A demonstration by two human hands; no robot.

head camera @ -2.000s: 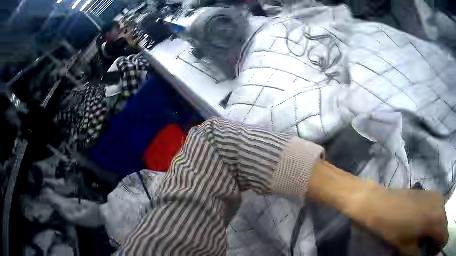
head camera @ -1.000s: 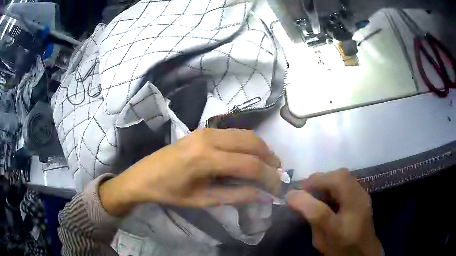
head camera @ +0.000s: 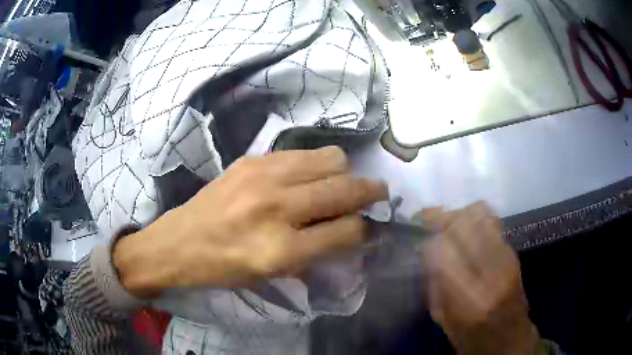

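A bulky white quilted panel (head camera: 277,41) with dark diamond stitch lines fills the left and centre. A dark zipper (head camera: 326,130) with a metal pull runs along its edge. My left hand (head camera: 242,215) lies over the panel's lower edge, fingers closed on the fabric. My right hand (head camera: 478,270) is blurred at the table's front edge. Its fingertips hold a dark grey fabric piece (head camera: 395,256), blurred, that spans the gap between both hands. What lies beneath my fingers is hidden.
The sewing machine's needle area (head camera: 433,55) is lit above the cream machine bed (head camera: 485,97). Red-handled scissors (head camera: 596,66) lie at the right. The ribbed table edge (head camera: 575,220) runs along the front right. Cloth and equipment crowd the far left.
The view has turned from the left side to the machine. Over the last second my hands have moved slightly apart, and more dark grey fabric shows between and below them.
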